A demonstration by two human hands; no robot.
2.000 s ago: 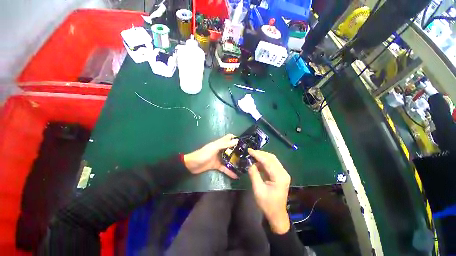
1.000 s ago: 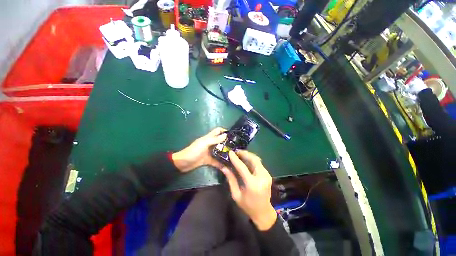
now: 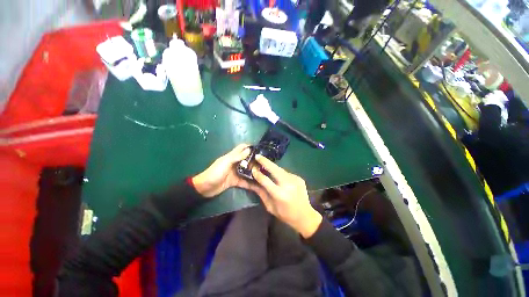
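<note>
The open black adapter housing point(image 3: 246, 165) is held over the front of the green bench, with small light and dark parts showing in it. My left hand point(image 3: 222, 174) grips it from the left side. My right hand point(image 3: 284, 191) has its thumb and fingers on the near right side of it. A black square case part point(image 3: 275, 142) lies against its far end; whether the two are joined I cannot tell. The inside is blurred and partly covered by my fingers.
A black rod tool with a white end point(image 3: 299, 134) lies beyond my hands. A thin silver stick point(image 3: 261, 88), a squeeze bottle point(image 3: 184, 72), a red-digit meter point(image 3: 231, 60) and a pale wire point(image 3: 165, 126) are on the bench. Red bins point(image 3: 52, 130) stand left; a conveyor point(image 3: 400, 127) runs right.
The view has shifted, so the bench items sit further left and the tool lies closer to the housing. My right fingers have moved in against the housing. My left hand keeps its grip.
</note>
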